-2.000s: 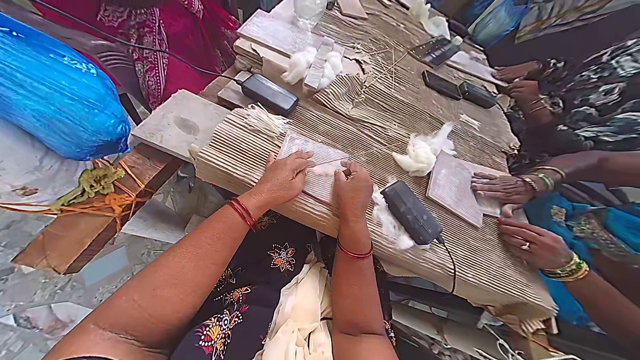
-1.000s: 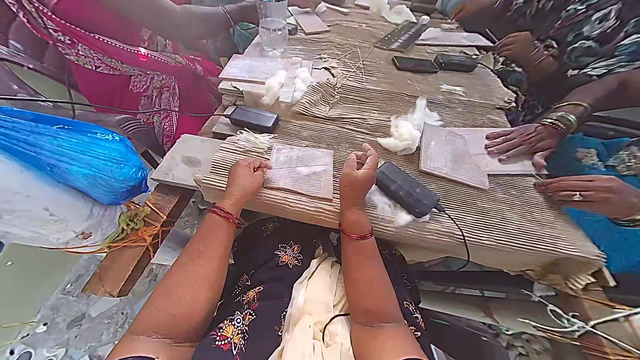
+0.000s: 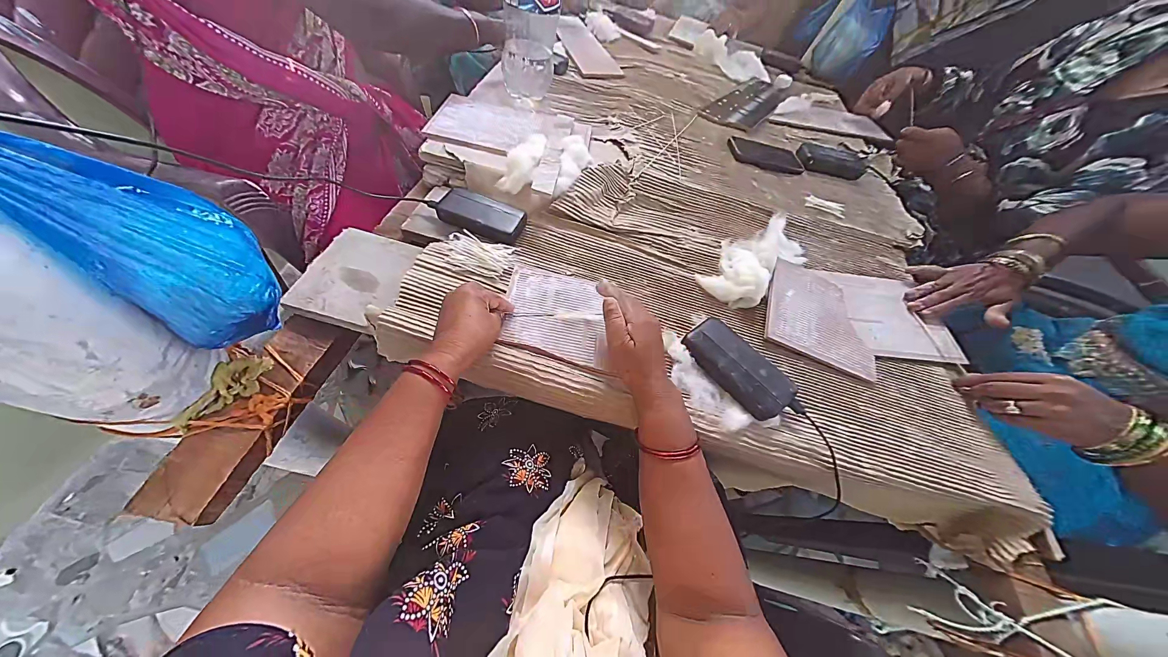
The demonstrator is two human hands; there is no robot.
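Note:
A flat pale tile with a fine-lined surface [image 3: 557, 342] lies on the corrugated cardboard [image 3: 912, 438] in front of me. My left hand [image 3: 470, 324] is at its left edge, thumb and fingertips pinching the end of a thin stick [image 3: 538, 316]. White cotton seems to lie along the stick's right part. My right hand [image 3: 632, 338] rests at the tile's right edge, fingers extended, palm turned inward; whether it holds anything is unclear. A bundle of thin white sticks [image 3: 473, 254] lies beyond my left hand. Cotton wool [image 3: 703, 379] sits right of my right hand, partly under a black case [image 3: 741, 368].
Another cotton tuft [image 3: 750, 265] lies near two more tiles [image 3: 817, 319], where a co-worker's hand [image 3: 972, 287] rests. A black adapter-like box [image 3: 481, 215], phone [image 3: 765, 155] and plastic cup [image 3: 527, 71] are farther back. Other people sit around the table. A blue bag [image 3: 137, 237] is at left.
Two seconds ago my hands were close together over the tile; now they are apart at its two sides. The right hand has opened out from a closer grip. The view has shifted.

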